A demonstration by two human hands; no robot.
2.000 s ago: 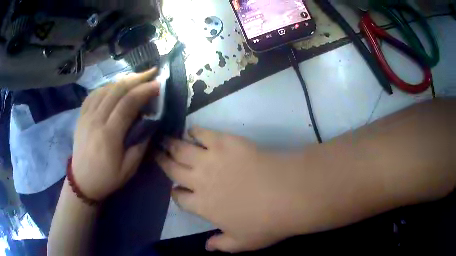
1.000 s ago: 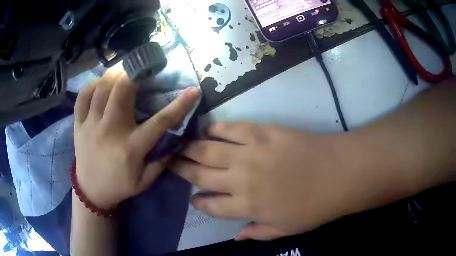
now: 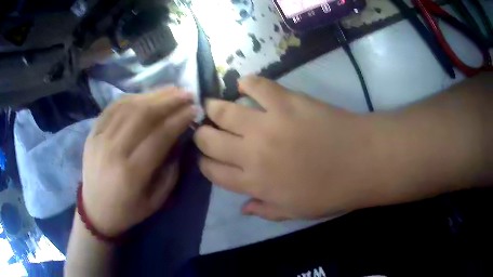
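Dark cloth (image 3: 173, 216) and pale grey-blue quilted cloth (image 3: 51, 162) lie under the sewing machine head (image 3: 54, 48) and in front of it. My left hand (image 3: 132, 157), with a red bead bracelet, pinches the pale cloth edge between thumb and fingers. My right hand (image 3: 270, 146) lies just right of it, fingertips on the dark strip along that edge. The two hands almost touch. A ridged grey knob (image 3: 154, 43) is above my left hand. The needle area is lost in glare and blur.
A lit smartphone (image 3: 319, 11) stands at the top, its black cable (image 3: 357, 70) running down the white table (image 3: 389, 70). A dark pointed tool (image 3: 427, 38) and red-handled snips (image 3: 443, 38) lie at the upper right. The worn machine bed (image 3: 254, 48) is behind my right hand.
My left fingers, spread flat on the cloth a second ago, are drawn together on its edge. My right hand has moved up towards the machine bed. The pale edge is lifted and blurred.
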